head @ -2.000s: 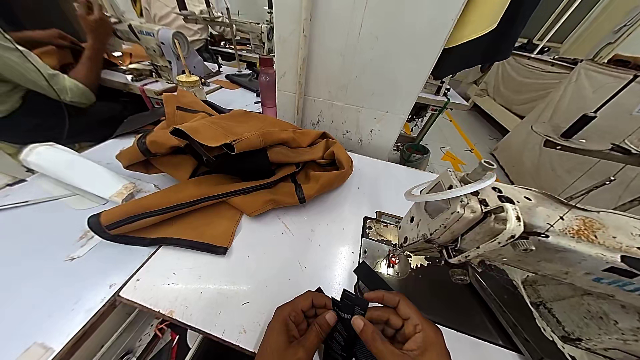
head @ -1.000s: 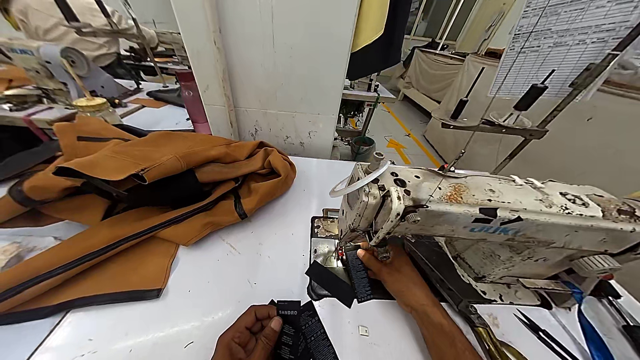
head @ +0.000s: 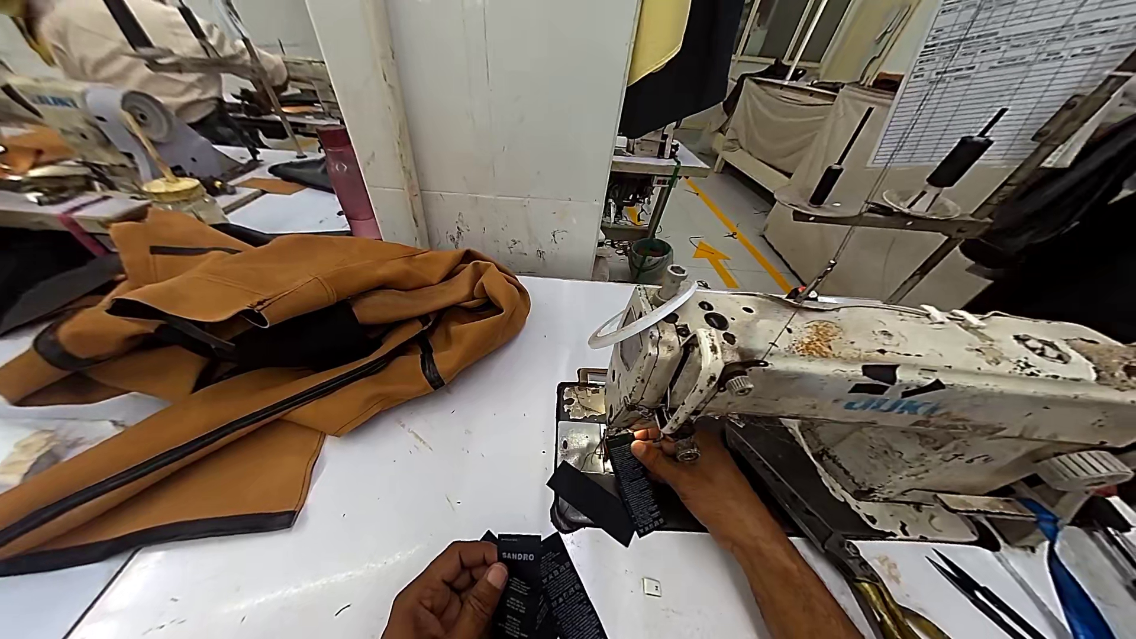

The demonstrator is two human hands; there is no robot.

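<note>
My left hand [head: 457, 590], low in the middle of the view, pinches several black fabric labels [head: 522, 590] that bear writing and are fanned out. With its fingertips, my right hand [head: 679, 466] holds another black printed label [head: 635, 488] beside the needle area of a worn white Juki sewing machine [head: 870, 382]. A plain black strip [head: 590, 503] lies across the machine's bed plate, next to that label. On the white table [head: 417, 497] to the left rests a tan-brown garment [head: 373, 355] with black trim. The needle tip is hard to make out.
Scissors with yellowish handles [head: 874, 603] and black tweezers [head: 985, 590] lie right of my right forearm. A small white square [head: 652, 587] is on the table in front of the machine. A pink bottle [head: 349, 182] stands behind the garment. Another person [head: 133, 53] is at the back left.
Two seconds ago both hands were together on the black labels at the table's front. My right hand has since moved to the machine's needle area with a label. The view has swung right.
</note>
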